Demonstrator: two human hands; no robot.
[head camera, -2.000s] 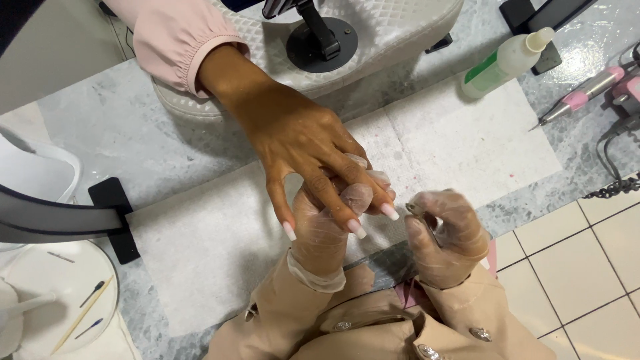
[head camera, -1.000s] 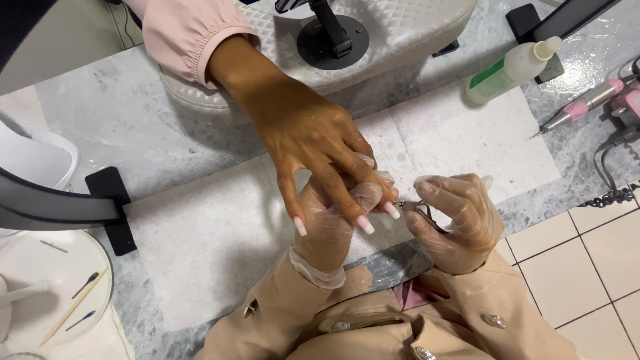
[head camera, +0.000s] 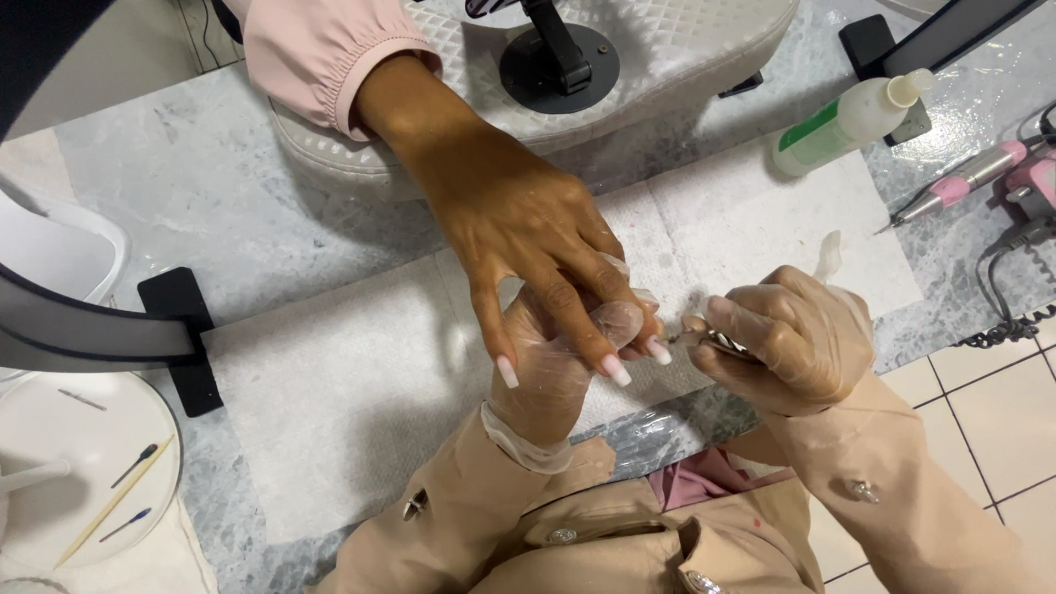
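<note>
A person's hand (head camera: 528, 223) reaches down from the top left, palm down, its long nails pink with white tips. My left hand (head camera: 557, 363), in a clear thin glove, holds that hand's fingers from below, thumb on top. My right hand (head camera: 788, 342), gloved too, is closed around small metal nippers (head camera: 726, 342), whose tip is close beside the nail of one held finger. Whether the tip touches the skin is too small to tell. White paper towels (head camera: 346, 396) lie under the hands.
A quilted armrest (head camera: 330, 161) with a black stand (head camera: 561, 70) is at the top. A plastic bottle (head camera: 850, 124) and a pink nail drill (head camera: 961, 181) stand or lie at right. Left are a lamp foot (head camera: 181, 338) and a white round dish (head camera: 144, 404) with a wooden stick (head camera: 115, 499).
My right hand has come in from the right, bringing the nippers up to the held finger. My left hand keeps its hold on the person's fingers.
</note>
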